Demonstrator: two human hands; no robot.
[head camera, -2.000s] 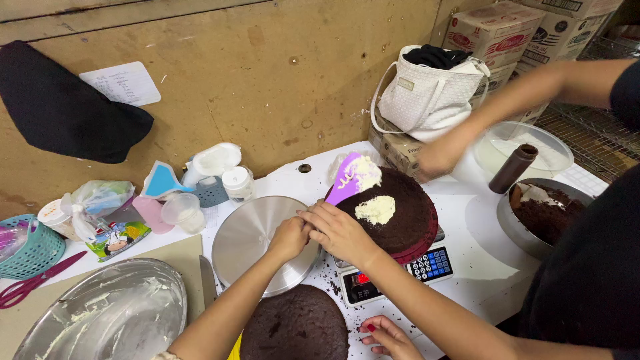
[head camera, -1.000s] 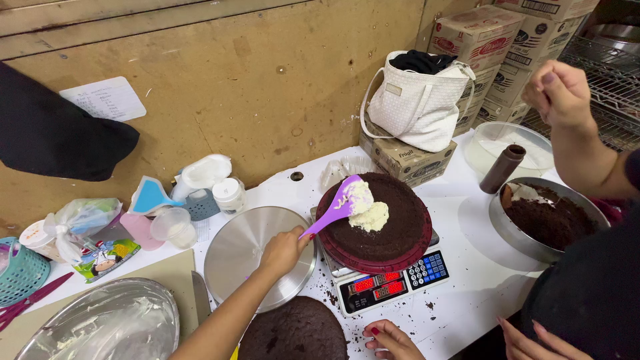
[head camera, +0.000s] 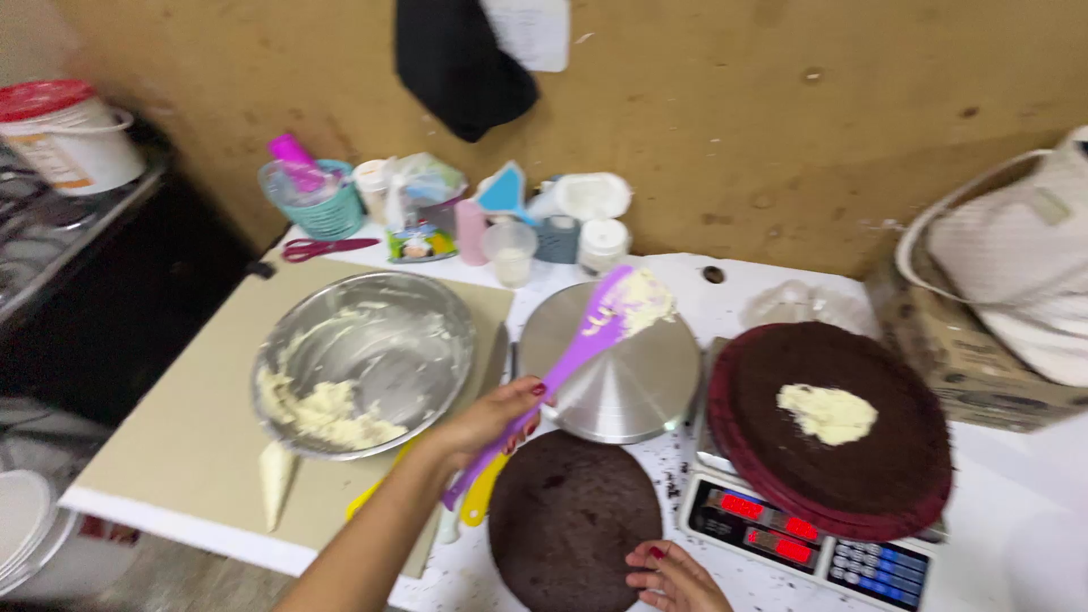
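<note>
My left hand (head camera: 497, 421) grips the handle of a purple spatula (head camera: 565, 365), whose blade bears pale cream and is over the round metal turntable (head camera: 659, 374). My right hand (head camera: 676, 578) holds nothing, fingers apart, at the right edge of a dark round cake layer (head camera: 569, 518). To the right, another chocolate cake layer (head camera: 901, 399) with a patch of cream (head camera: 829, 414) rests on a dark red round base on a digital scale (head camera: 722, 527). At the left, a metal bowl (head camera: 467, 340) holds more cream. A piping bag (head camera: 276, 480) lies below it.
Behind the bowl stand a teal basket (head camera: 327, 208), dark red scissors (head camera: 327, 247), cups and jars. A knife (head camera: 495, 361) lies between bowl and turntable. Yellow-handled tools are partly under my left arm. A white bag (head camera: 1020, 246) sits on a cardboard box (head camera: 935, 361) at the right.
The purple spatula in my left hand has moved away from the cream on the cake to over the turntable. The view has swung left, and the other person is out of sight.
</note>
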